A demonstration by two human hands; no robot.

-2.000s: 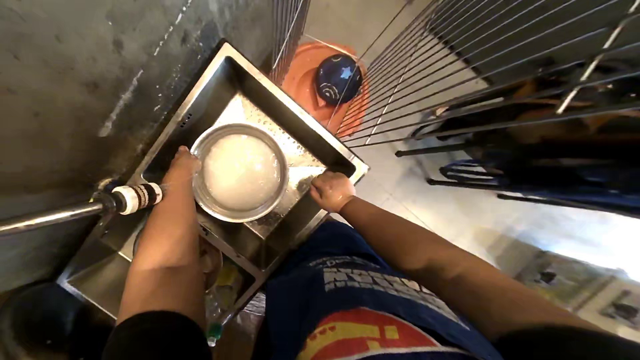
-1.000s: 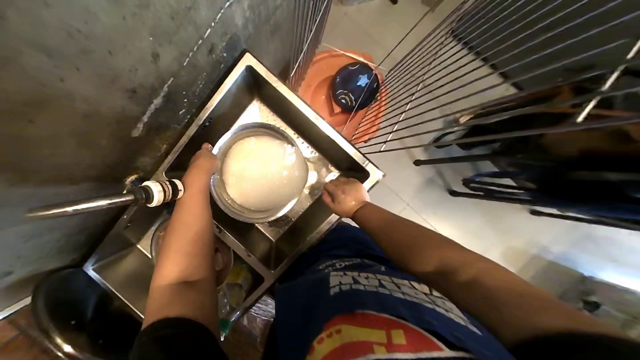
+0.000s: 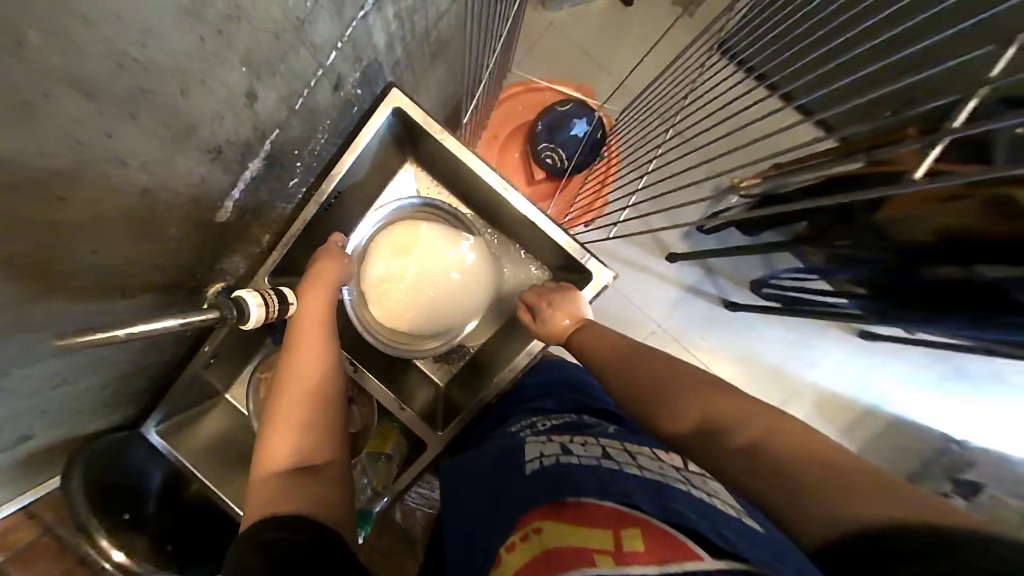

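Note:
A round metal pot [image 3: 380, 340] stands tilted in the upper basin of a stainless steel double sink [image 3: 488, 180]. White grains, likely rice, lie in it under cloudy water [image 3: 428, 276], which reaches the rim on the right and runs out over the sink floor. My left hand [image 3: 330, 262] grips the pot's left rim; its fingertips are partly hidden. On the right, my right hand [image 3: 554, 312] is by the basin's near right edge, apart from the pot, its fingers curled. Whether it holds anything, I cannot tell.
A metal faucet [image 3: 160, 326] reaches over the left forearm. The lower basin holds a bowl [image 3: 260, 384] and a plastic bottle [image 3: 384, 456]. A black basin [image 3: 144, 504] is at lower left. Behind the sink are a wire rack [image 3: 680, 112] and an orange tub [image 3: 512, 120] with a dark blue ball-like object [image 3: 568, 138].
The pot has gone from about level to tilted rightward, with its water now spilling into the sink. My left hand has stayed on its rim. The view has shifted somewhat.

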